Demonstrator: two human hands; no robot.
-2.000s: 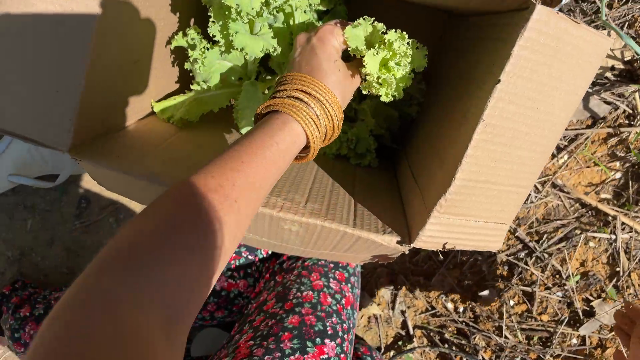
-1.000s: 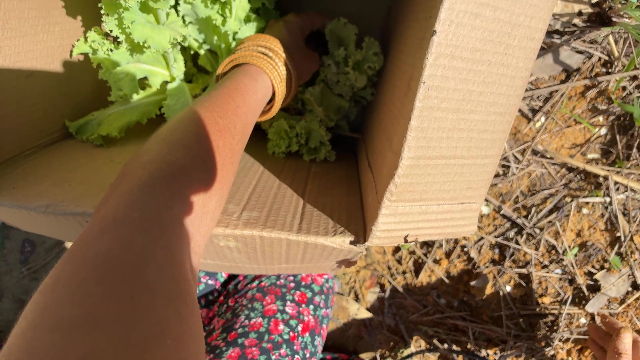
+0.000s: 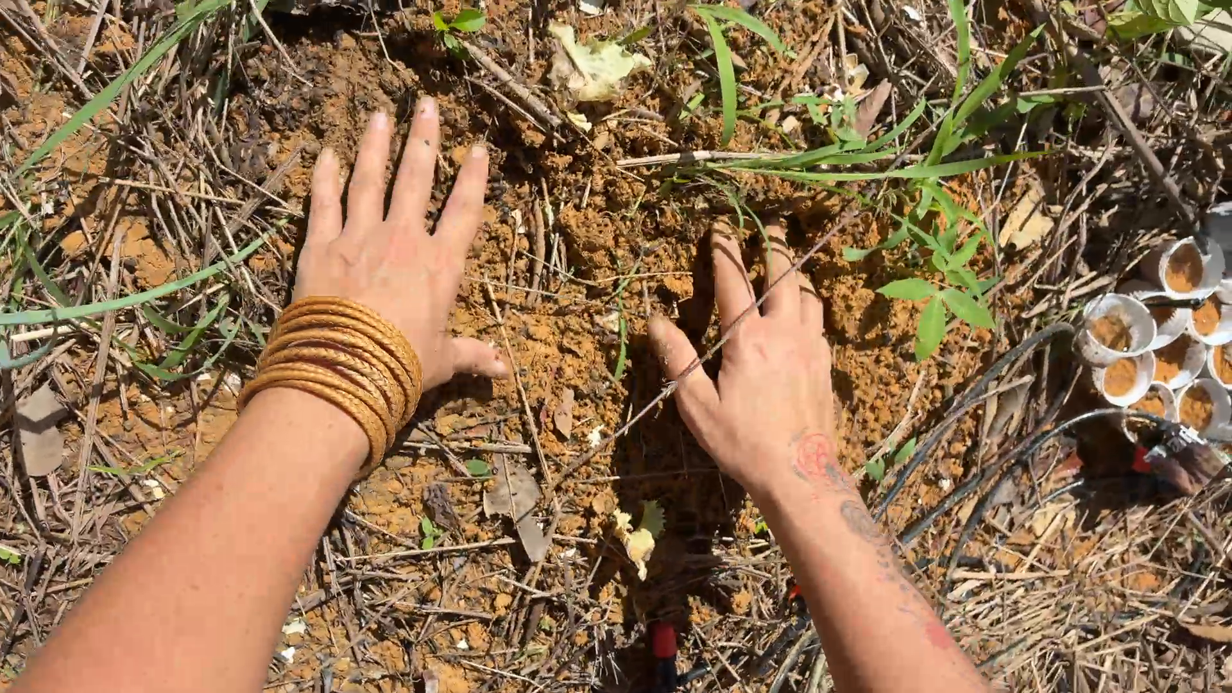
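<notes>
My left hand (image 3: 390, 250), with woven tan bracelets (image 3: 332, 371) at its wrist, lies palm down with fingers spread on the orange-brown soil (image 3: 568, 241). Nothing is held in it. To its right, my right hand (image 3: 760, 356) touches the soil, its fingertips pressed into loose clods below a grass tuft. Its thumb and fingers are apart, and a thin dry stem (image 3: 635, 414) crosses over them. The tips of some right fingers are partly hidden by soil and shadow.
Several white tubes filled with soil (image 3: 1116, 332) stand together at the right, beside thin black hoses (image 3: 991, 472). Green weeds (image 3: 953, 289), dry straw and leaf scraps (image 3: 592, 63) surround the hands. A small red-and-black object (image 3: 663, 640) lies at the bottom.
The view has swung from the cardboard box of leafy greens to the ground. The braceleted left hand was in the box among the leaves and is now on the soil, with the right hand beside it.
</notes>
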